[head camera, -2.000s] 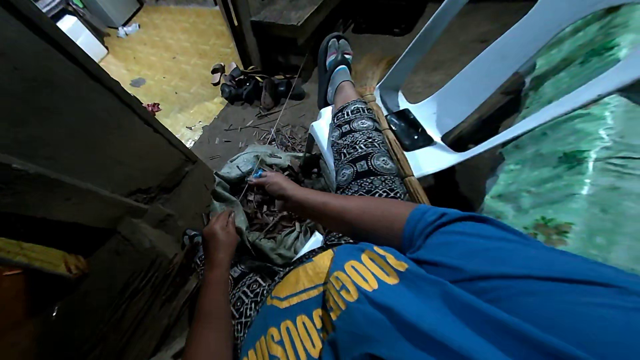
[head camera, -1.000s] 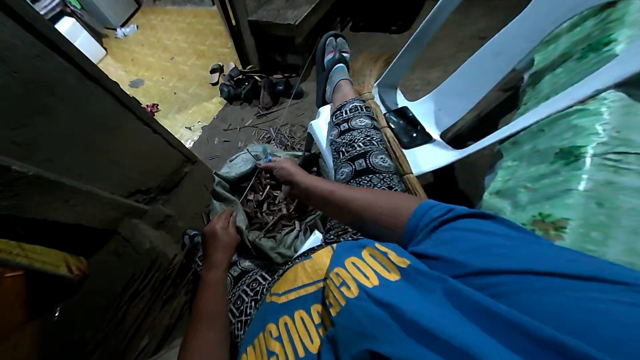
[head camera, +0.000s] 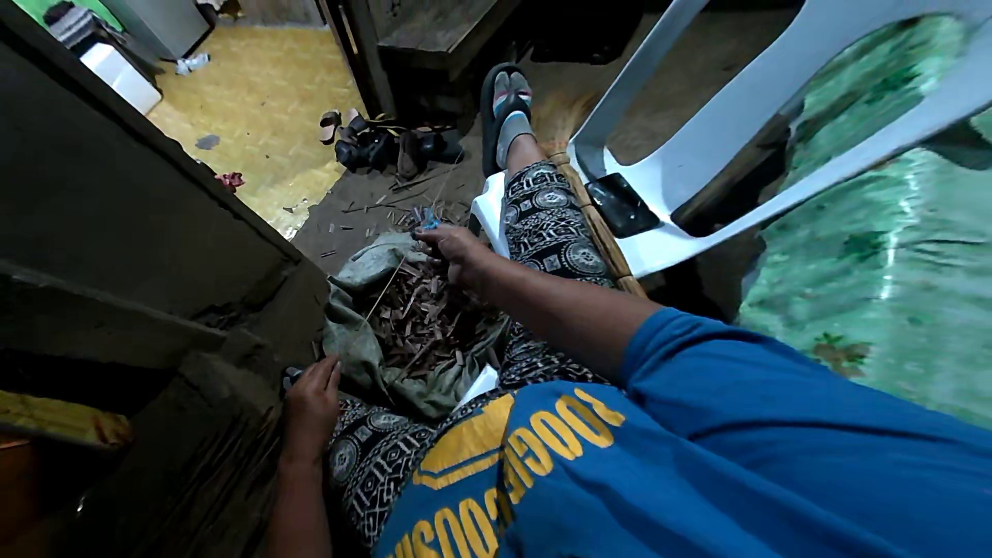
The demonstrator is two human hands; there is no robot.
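Observation:
My right hand point(head camera: 457, 252) is above the far edge of a grey-green cloth sack point(head camera: 349, 333), its fingers closed on a small blue object point(head camera: 426, 221) whose exact kind is unclear. Short brown pieces point(head camera: 422, 322), like chopped bark or wood, fill the sack between my legs. Across its left part slants a thin light stick point(head camera: 386, 289). My left hand point(head camera: 312, 399) is at the sack's near left side by my knee, fingers extended close together. Its palm side is hidden, so whether it holds anything cannot be told.
A white plastic chair point(head camera: 690, 178) with a black phone-like object point(head camera: 622, 204) stands at right, beside a stick broom point(head camera: 597, 225) along my leg. Green patterned cloth point(head camera: 876, 256) lies farther right. Footwear point(head camera: 387, 151) and scattered sticks lie ahead; a dark wall point(head camera: 139, 178) borders the left.
Since the first frame my right hand, with the blue object, has moved away from my left hand toward the sack's far edge. More of the brown pieces shows.

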